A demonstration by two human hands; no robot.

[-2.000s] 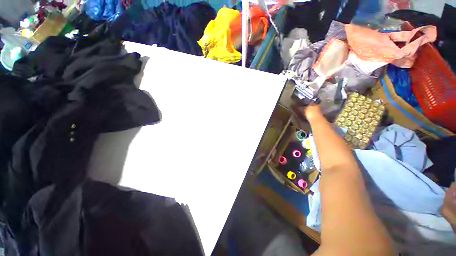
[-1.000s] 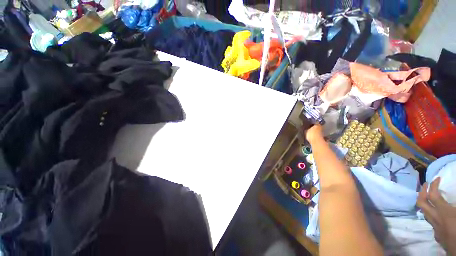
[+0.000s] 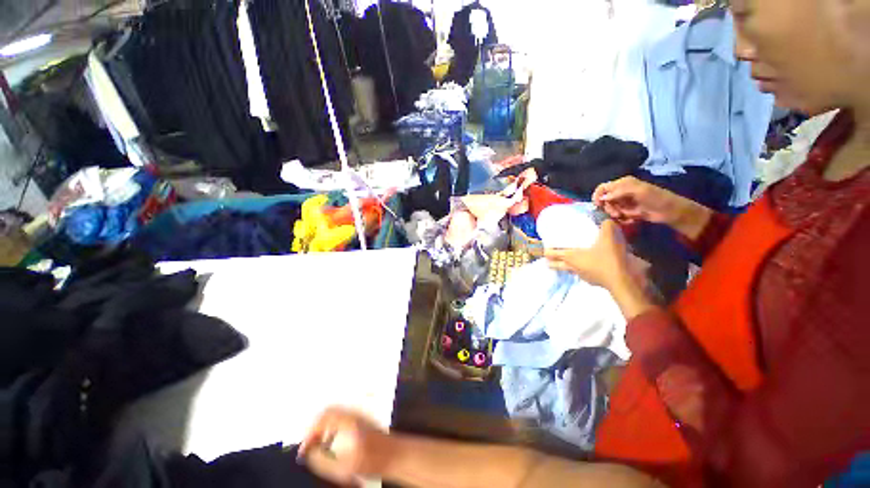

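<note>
Black garments [image 3: 72,381] lie heaped over the left of the white tabletop [image 3: 310,329] and along its near edge. My right hand [image 3: 345,446] is at the bottom centre, over the near edge of the tabletop and beside the black cloth. Its forearm comes in from the lower right. The fingers are curled and blurred. A small dark greenish glint shows among them, but I cannot tell whether it is a held tool. My left hand is not in view.
A person in red [image 3: 701,353] stands close on the right, handling pale blue cloth [image 3: 534,310]. A box of dark spools [image 3: 465,355] sits beside the table. Yellow cloth [image 3: 324,227] lies beyond it; black clothes [image 3: 191,81] hang behind.
The view has lifted and shows the person and the room. My right hand has left the grey bags beyond the spools and come back to the near edge of the tabletop.
</note>
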